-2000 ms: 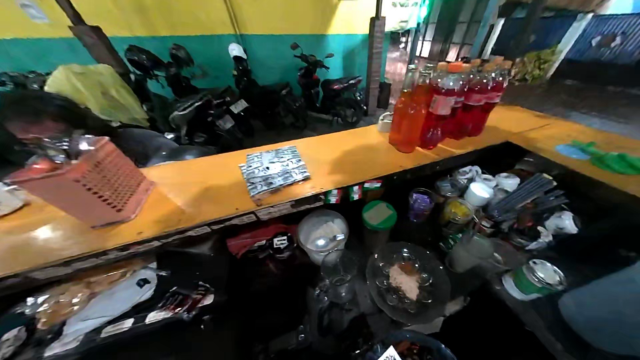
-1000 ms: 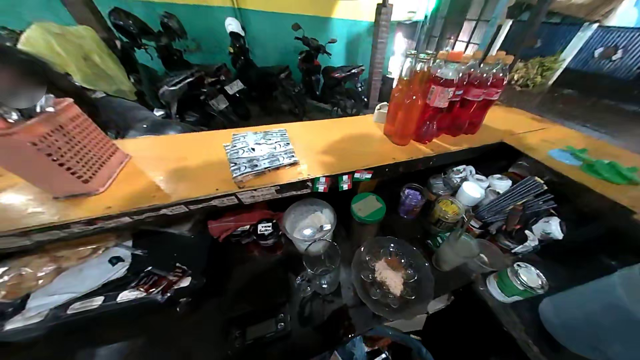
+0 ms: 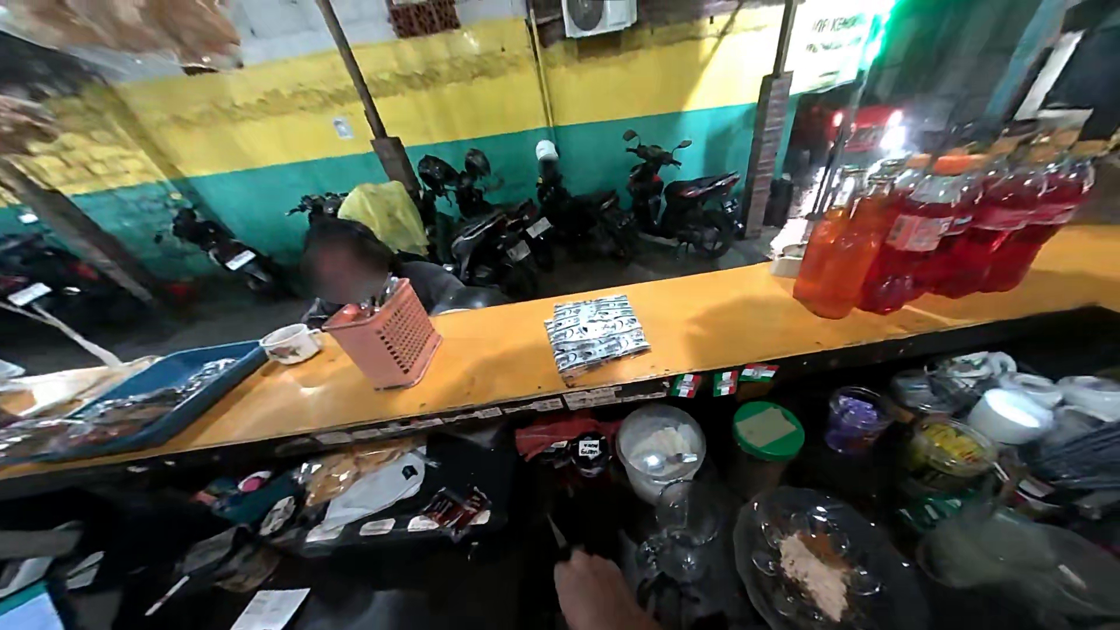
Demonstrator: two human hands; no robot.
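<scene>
My right hand [image 3: 597, 591] reaches in at the bottom centre, its fingers closed around what looks like a thin pointed utensil [image 3: 557, 532] with a dark end; blur hides its kind. Just right of the hand are clear glasses [image 3: 687, 516], and above them a white tub [image 3: 661, 451] holds white contents and a scoop. Further right, a glass plate [image 3: 827, 560] bears pale and brown powder. A green-lidded jar [image 3: 768, 430] stands behind the plate. My left hand is out of view.
Along the orange counter [image 3: 490, 350] are a blue tray [image 3: 188, 385], a cup [image 3: 291, 343], a pink basket [image 3: 385, 337], stacked sachets [image 3: 598, 332] and bottles of red drink [image 3: 927, 236]. A person [image 3: 350, 262] sits beyond. Jars and white cups [image 3: 1011, 416] crowd the right.
My right hand has come into view at the bottom centre with the thin utensil. The view has swung up and left, showing the blue tray and more wall.
</scene>
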